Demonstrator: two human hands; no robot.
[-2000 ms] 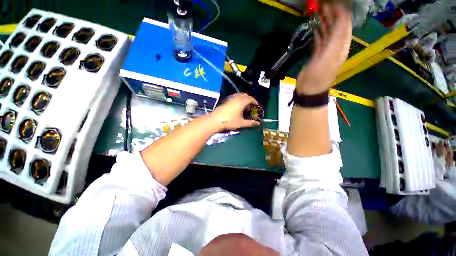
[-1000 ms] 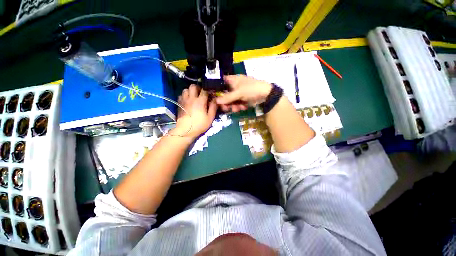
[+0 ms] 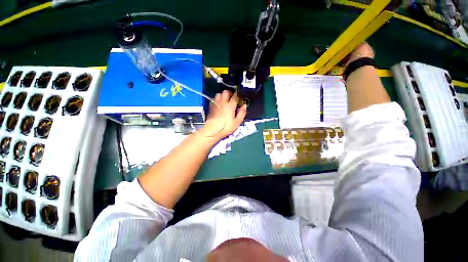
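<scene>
My left hand (image 3: 226, 113) is at the base of the black press fixture (image 3: 262, 94), its fingertips around a small dark round unit (image 3: 244, 102) with a gold-coloured part. The unit is partly hidden by the fingers. The metal toggle clamp (image 3: 264, 38) stands upright above the fixture, behind the hand. My right hand (image 3: 359, 53) is far to the right, beyond the paper and partly behind the yellow frame; its fingers are mostly hidden, so its hold cannot be told.
A blue dispenser box (image 3: 151, 92) with a syringe (image 3: 143, 60) stands left. Foam trays stand at left (image 3: 61, 133) and right (image 3: 436, 112). Right of the fixture are a ruled sheet (image 3: 303, 102), a dark pen (image 3: 322, 102) and a gold-piece carrier sheet (image 3: 303, 146). A yellow frame (image 3: 354, 36) crosses behind.
My right hand has left the fixture and moved far right to the yellow frame. My left hand stays at the fixture. The camera view has shifted, and more of the left tray shows.
</scene>
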